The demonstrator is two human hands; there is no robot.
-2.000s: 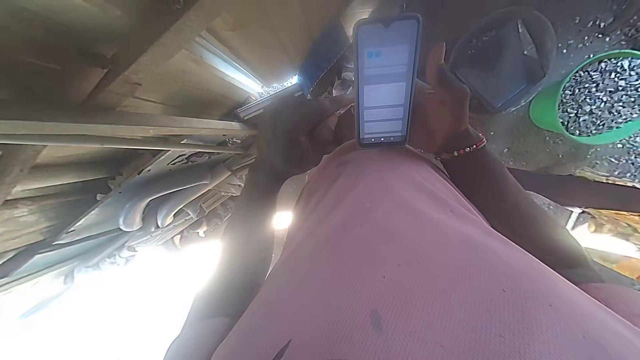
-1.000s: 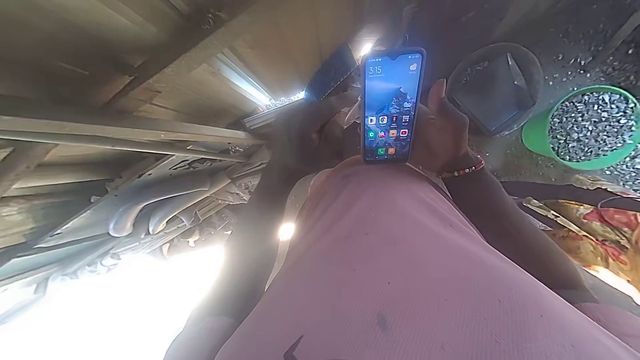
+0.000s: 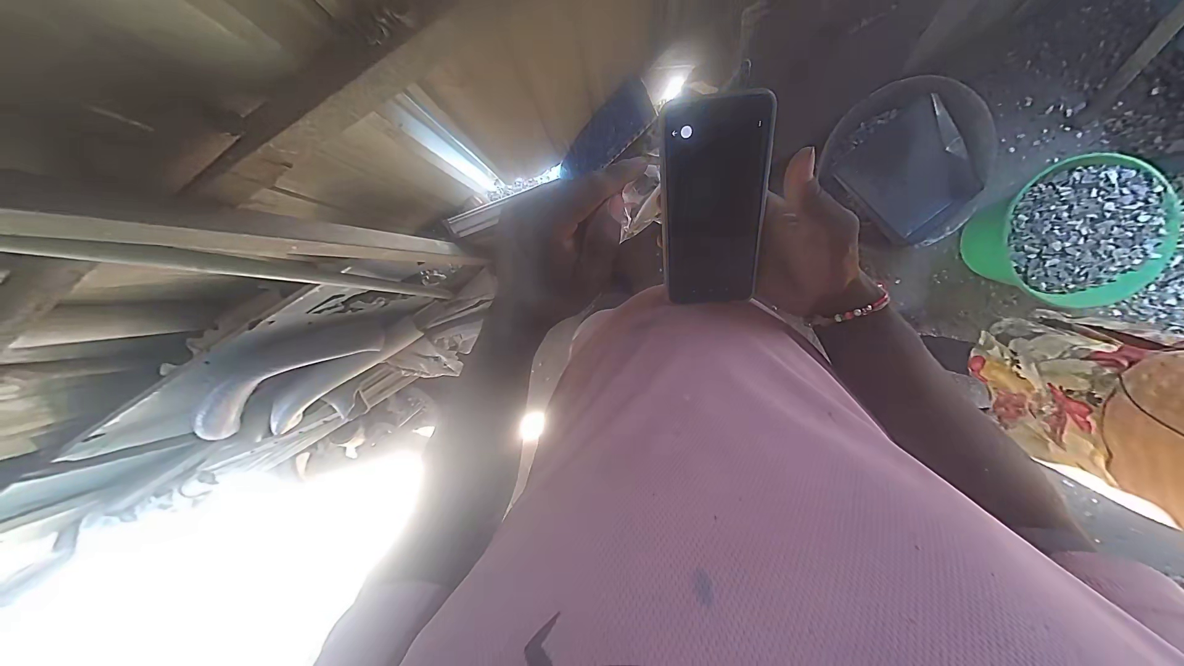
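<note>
A smartphone (image 3: 717, 199) stands upright in front of my chest, its screen now mostly black with a small pale circle near the top. My right hand (image 3: 814, 236), with a beaded bracelet at the wrist, grips the phone at its right edge, thumb raised; the fingers behind the phone are hidden. On the phone's other side is my left hand (image 3: 578, 231), in shadow, its fingers bent near a crumpled clear plastic wrapper (image 3: 640, 208). Whether these fingers pinch the wrapper is unclear.
A green bucket (image 3: 985, 242) full of grey chips stands at the right. Beside it a round dark basin (image 3: 980, 129) holds a dark flat piece. A patterned cloth or bag (image 3: 1036, 375) lies lower right. Wooden beams (image 3: 231, 222) and curved pale pieces (image 3: 305, 370) fill the left.
The phone's screen has gone from a pale listing to a home screen with icons, and now to a nearly black display. My right hand has stayed on the phone.
</note>
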